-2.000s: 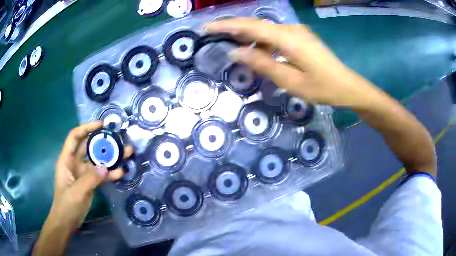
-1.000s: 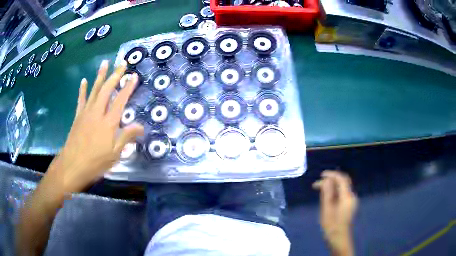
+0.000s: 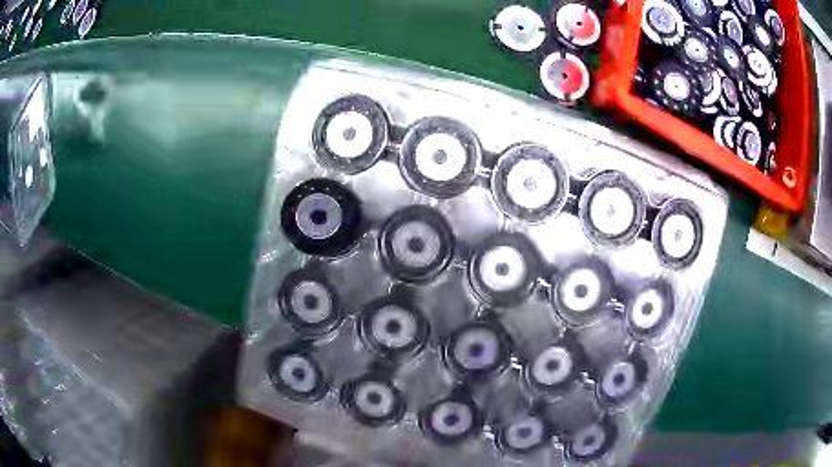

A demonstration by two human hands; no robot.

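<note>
A large clear blister tray [image 3: 285, 178] lies in front of me on the green surface, tilted in view. Its round pockets run in rows and show dark-ringed discs with pale centres. One disc [image 3: 319, 216] at the left end of the second row has a blacker rim and a violet-grey centre. The discs in the far row [image 3: 439, 156] look brighter. Neither my left hand nor my right hand can be made out. A blurred brown patch at the bottom edge is too unclear to name.
A red bin [image 3: 702, 140] heaped with loose discs stands at the upper right. Beside it lie two red-marked discs [image 3: 565, 76] and a pale disc [image 3: 518, 28]. A thin clear tray [image 3: 33, 160] lies at the left. Loose discs [image 3: 82, 18] show at the upper left.
Both hands have left the view. The view has turned and shifted, so the tray slants and the red bin appears larger at the right. The bright near-right pockets seen earlier now show dark-ringed discs.
</note>
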